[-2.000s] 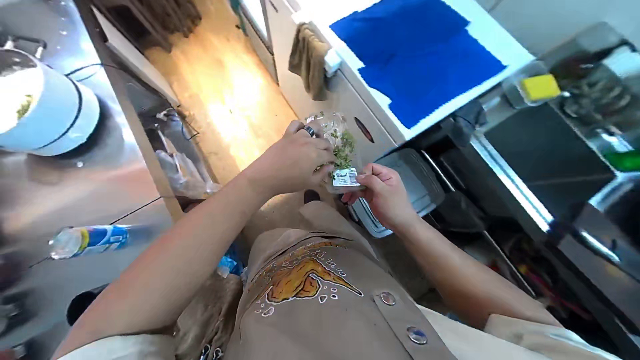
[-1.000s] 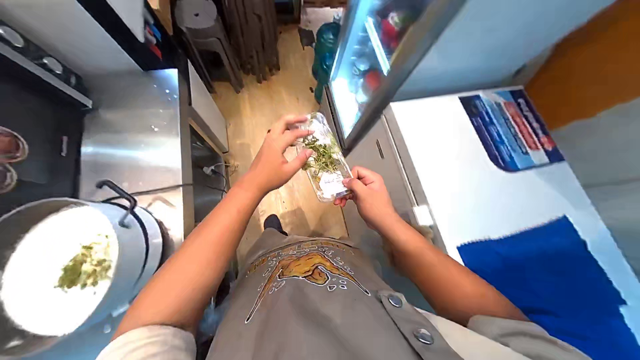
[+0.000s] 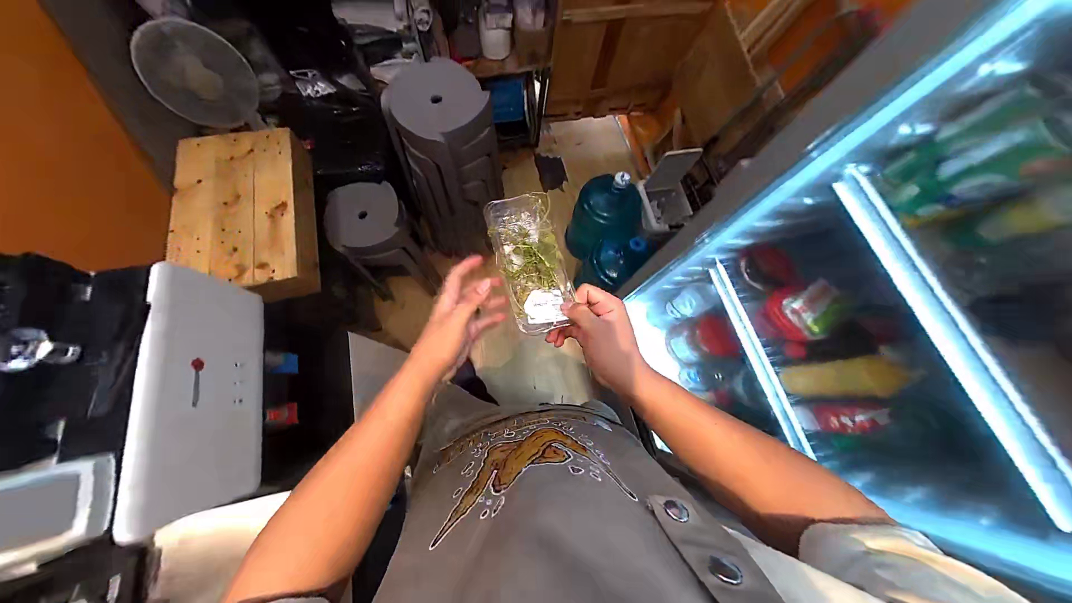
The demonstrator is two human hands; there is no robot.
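A clear plastic tray (image 3: 529,260) of green herbs hangs in front of my body, tilted lengthwise, with a white label bearing writing at its near end. My right hand (image 3: 599,331) grips the tray's near right corner between thumb and fingers. Just left of the tray is my left hand (image 3: 465,314), fingers spread and slightly blurred, holding nothing. Below both hands is the grey-brown apron (image 3: 536,502) with a printed design.
A lit glass-front drinks fridge (image 3: 837,335) stands close on the right. Ahead are stacked grey plastic stools (image 3: 440,109), a lower stool (image 3: 364,218) and large blue-green water bottles (image 3: 605,209). At left are a wooden crate (image 3: 230,209), a fan (image 3: 194,71) and a white lidded appliance (image 3: 197,402).
My left hand has come off the tray, while my right hand keeps hold of it. The view has swung from the pot and counters to the stools and fridge.
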